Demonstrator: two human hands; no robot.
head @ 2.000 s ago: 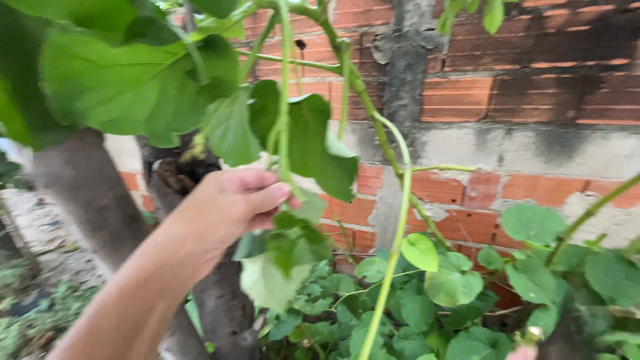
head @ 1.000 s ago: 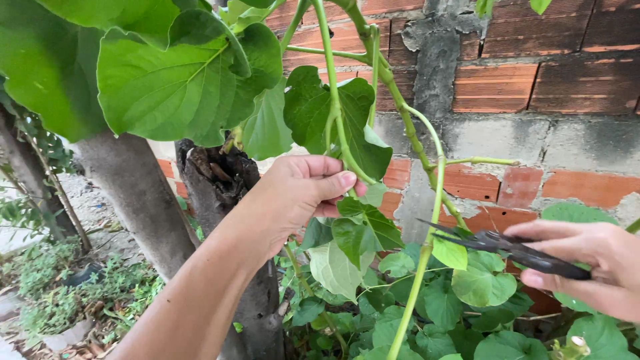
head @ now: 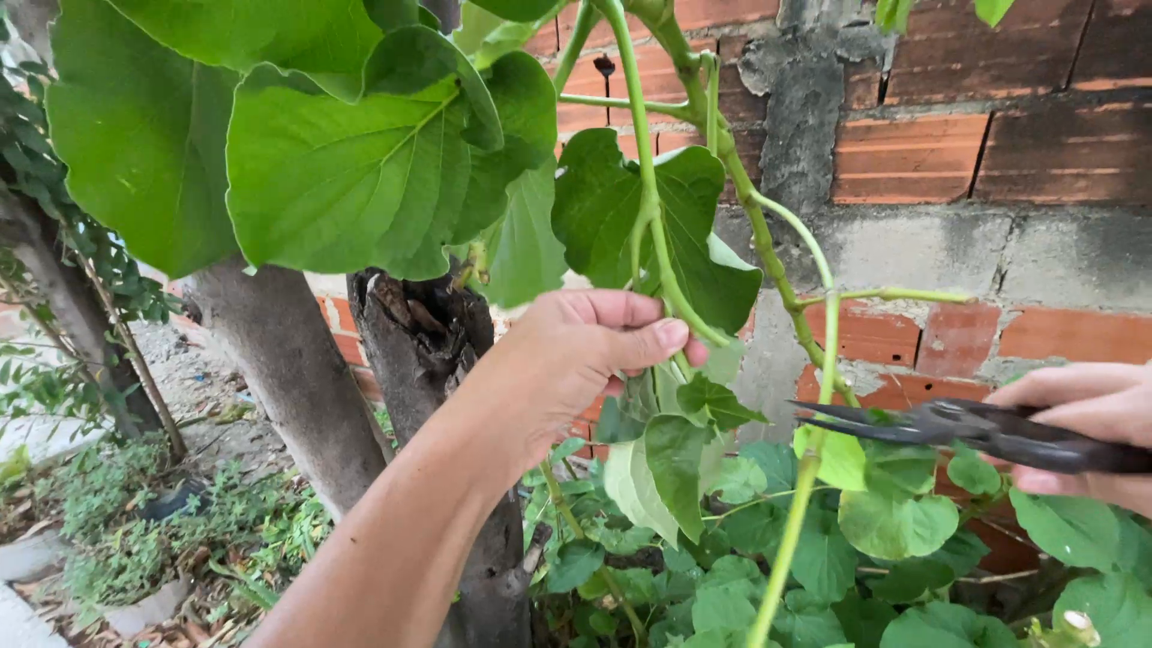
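My left hand [head: 621,346] pinches a green plant stem [head: 650,211] between thumb and fingers, at the middle of the view. Small leaves [head: 675,468] hang just beneath it, and large broad leaves [head: 351,171] spread above and to the left. At the right edge my right hand [head: 1080,432] grips black-handled pruning shears [head: 954,427], their dark, narrow blades pointing left. The blades overlap a long pale green stem [head: 792,513] that hangs down right of my left hand; whether they touch it, I cannot tell. Part of my right hand is out of view.
A brick wall [head: 909,157] with grey mortar stands behind the plant. Tree trunks [head: 279,360] rise at the left, one with a dark, broken top [head: 414,333]. Low leafy plants [head: 810,558] fill the lower right, and a cut stem end [head: 1077,621] shows at the bottom right.
My right hand, barely in view two seconds ago, has come up at the right with the pruning shears. My left hand stays at the hanging stem and leaves.
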